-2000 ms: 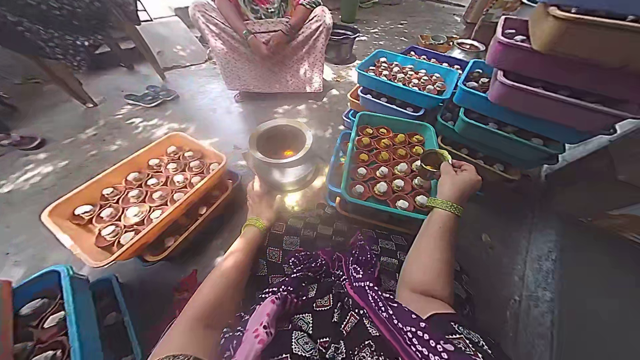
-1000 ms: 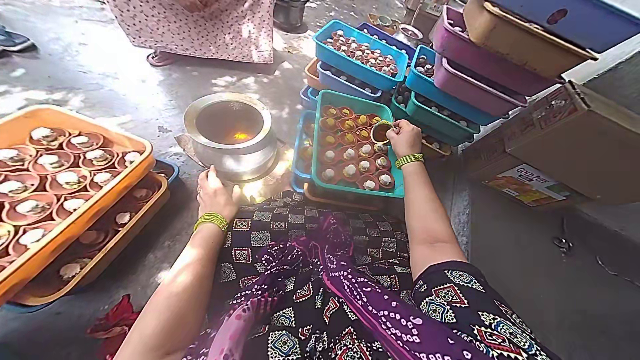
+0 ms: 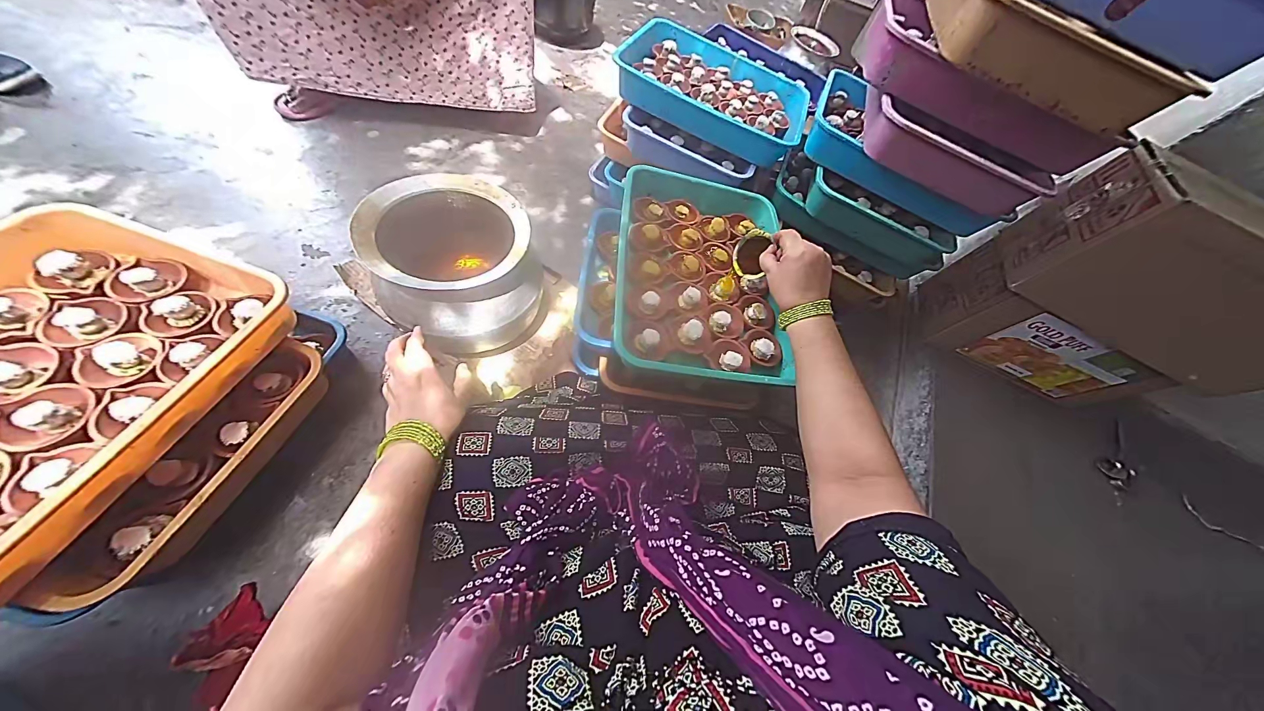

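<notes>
A green plastic tray (image 3: 703,370) holds rows of small clay cups, several with white lumps and others with yellow ones. My right hand (image 3: 798,269) grips a small metal cup (image 3: 752,254) over the tray's right side, above a clay cup whose lump (image 3: 724,287) looks yellow. To the tray's left stands a wide-rimmed metal pot (image 3: 449,321) with dark liquid inside. My left hand (image 3: 423,380) is at the pot's lower front, fingers apart and holding nothing; whether it touches the pot I cannot tell.
Orange trays (image 3: 286,395) of clay cups are stacked at the left. Blue (image 3: 731,133) and purple (image 3: 963,148) trays rise in stacks behind. Cardboard boxes (image 3: 1136,276) stand at the right. A seated person's patterned garment (image 3: 385,54) shows beyond the pot. A red cloth (image 3: 225,642) lies on the floor.
The view has shifted and come closer. My right hand keeps hold of the small cup over the green tray. More lumps in the tray's right column look yellow than two seconds ago, though blur limits this.
</notes>
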